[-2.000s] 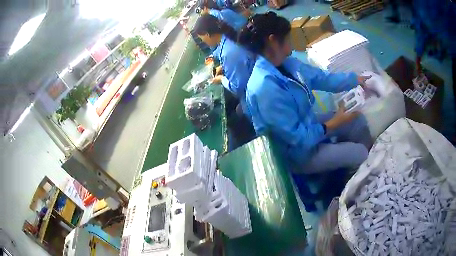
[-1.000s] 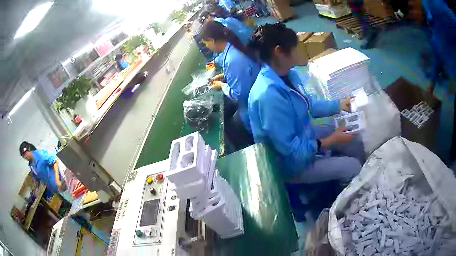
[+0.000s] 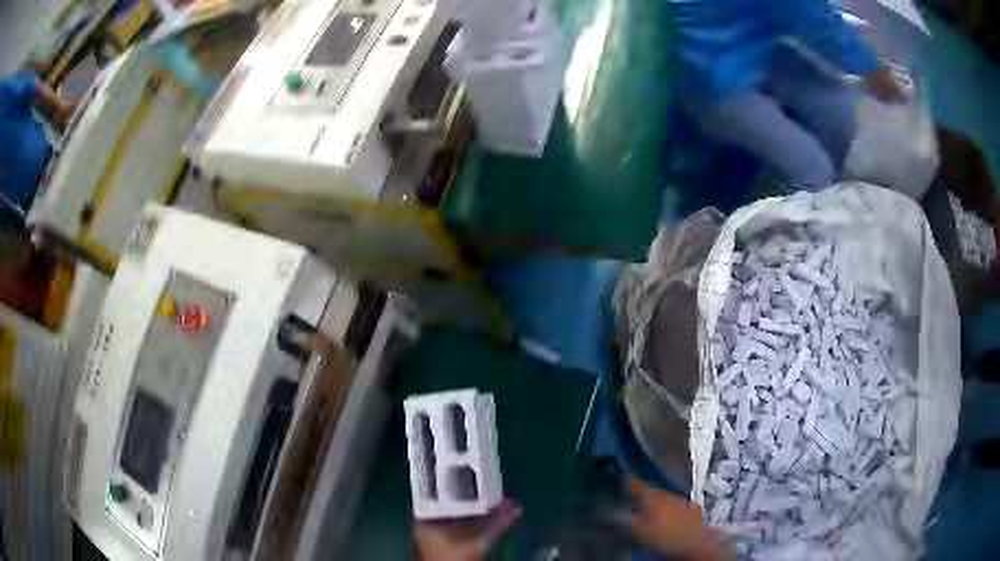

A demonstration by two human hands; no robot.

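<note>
A white packaging insert block (image 3: 490, 449) shows one long opening and two shorter ones, over the green surface at the bottom centre. My left hand (image 3: 466, 537) grips its lower end, with the thumb at its right corner. My right hand (image 3: 669, 522) is blurred at the bottom edge, right of the block and beside the sack; its fingers are unclear, and I cannot tell whether it holds anything. The woven bulk sack (image 3: 941, 362) stands open on the right, full of white waste slugs (image 3: 806, 378).
White control-panel machines (image 3: 247, 263) stand on the left. An insert stack (image 3: 513, 99) stands on the green bench (image 3: 609, 142) at the top. A seated person in blue (image 3: 757, 66) is at the upper right. Clear plastic film (image 3: 658, 318) lies against the sack's left side.
The view has swung down and left, so the insert stack and coworker now sit near the top edge. My hands and the held insert block have come into view.
</note>
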